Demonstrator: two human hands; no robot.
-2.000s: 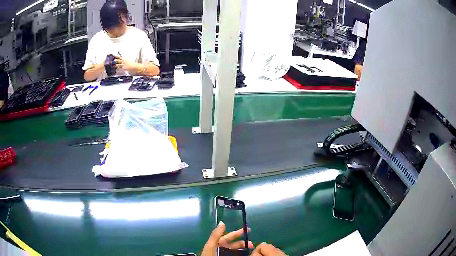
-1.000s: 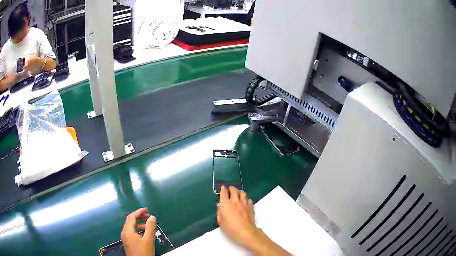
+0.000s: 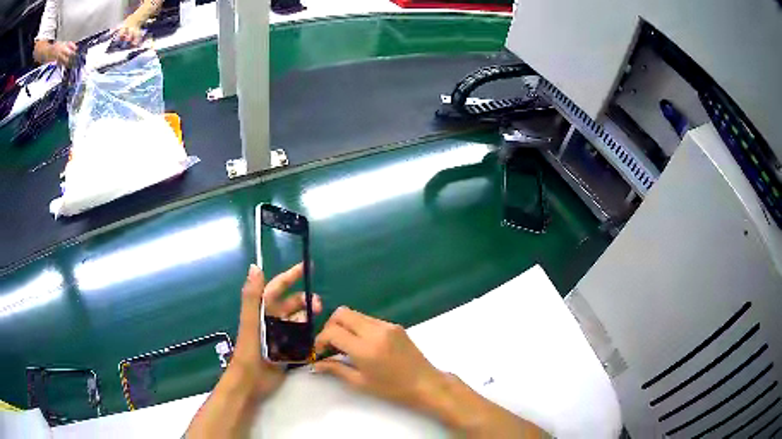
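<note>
A thin black phone frame (image 3: 286, 225) with a see-through centre stands tilted up above the green belt. My left hand (image 3: 255, 324) holds it by its lower left side, with the thumb on the left edge and fingers showing through and behind the opening. My right hand (image 3: 367, 350) is at the frame's lower right corner, thumb and fingertips pinched close beside a small orange edge. What is between these fingertips is too small to tell.
Two frames (image 3: 176, 374) lie at the lower left of the green belt (image 3: 377, 257); another (image 3: 524, 195) lies by the grey machine (image 3: 686, 283). A white sheet (image 3: 514, 343) lies under my forearms. Beyond are a post (image 3: 254, 94), a plastic bag (image 3: 120, 154) and a person's hands.
The view has swung back left and down since one second ago. The frame that lay on the belt under my right hand is now raised in my left hand, and both hands are together at it.
</note>
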